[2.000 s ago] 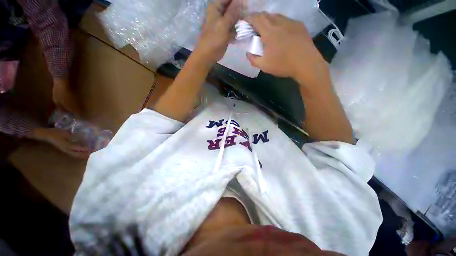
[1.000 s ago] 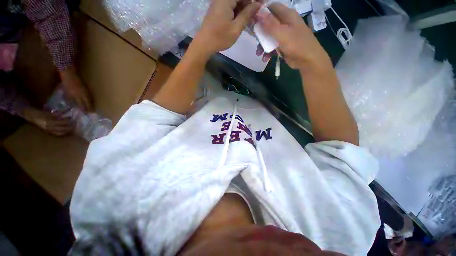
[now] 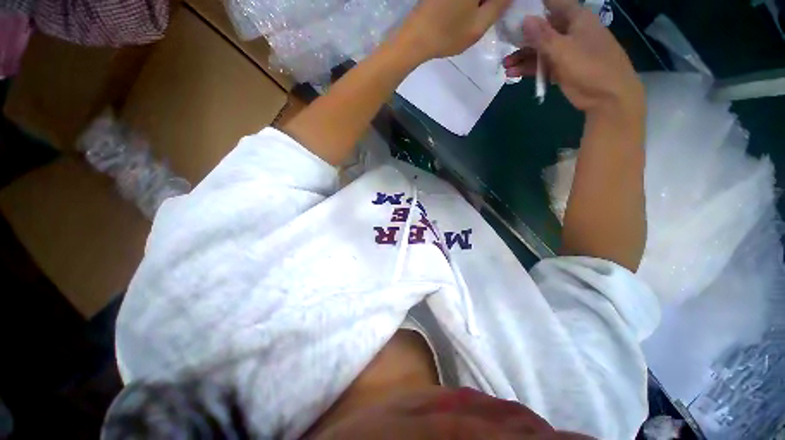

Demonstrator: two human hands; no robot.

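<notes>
My right hand [image 3: 590,56] is at the top edge, its fingers around a white adapter with its cord [image 3: 520,21], partly hidden and blurred. A thin white cord end [image 3: 540,84] hangs below the fingers. My left hand [image 3: 452,26] is just left of it, cut off by the top edge; whether it grips anything cannot be told. White paper [image 3: 452,93] lies below the hands on the dark green table [image 3: 508,159].
A heap of cloudy poly bags [image 3: 706,189] lies at the right. Shiny bagged bundles [image 3: 314,30] lie at upper left. The open carton [image 3: 202,94] at the left holds a row of clear bundles [image 3: 129,163]. Another person's checked sleeve [image 3: 103,17] is above it.
Both my hands have moved right and up, towards the top edge. The other person's hands have left the bundles in the carton and gone out of view; the checked sleeve has moved up.
</notes>
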